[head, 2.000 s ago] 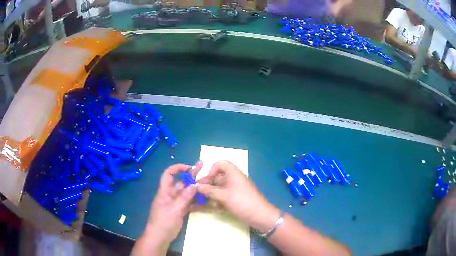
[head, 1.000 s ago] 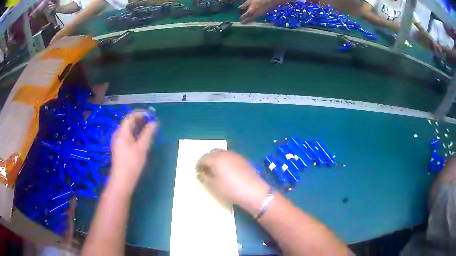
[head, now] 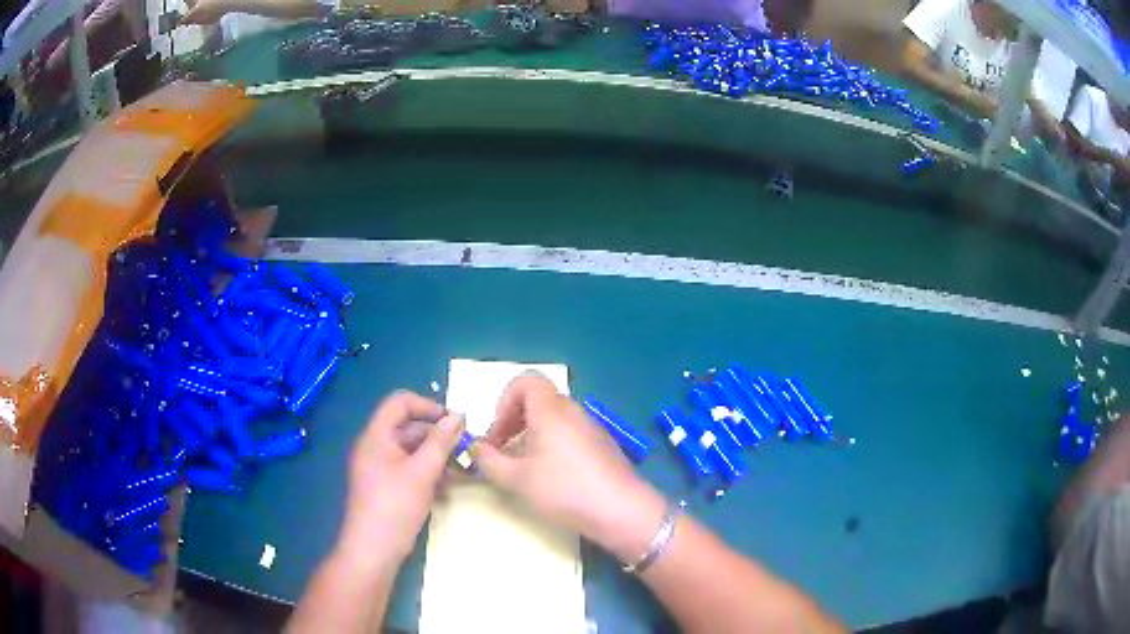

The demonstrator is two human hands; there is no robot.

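Note:
My left hand (head: 403, 464) holds a blue cell (head: 464, 443) in its fingertips over the pale label sheet (head: 502, 564). A small white patch shows on the cell. My right hand (head: 558, 452) is against the same cell, its fingertips pinched at the cell's right side; whether they hold a sticker cannot be seen. Another blue cell (head: 616, 429) lies just right of my right hand. A group of blue cells (head: 744, 421), some with white patches, lies further right. Loose blue cells (head: 236, 359) are heaped at the left.
An open cardboard box (head: 62, 279) with orange tape stands at far left. A pale metal rail (head: 595, 263) runs along the dark green conveyor. More blue cells (head: 793, 68) lie on the far side. A person's arm (head: 1097, 545) is at the right edge, near a few cells (head: 1076, 427).
My left hand has come from the heap back over the sheet with a cell. Both hands now meet at it. A cell now shows clearly beside my right hand.

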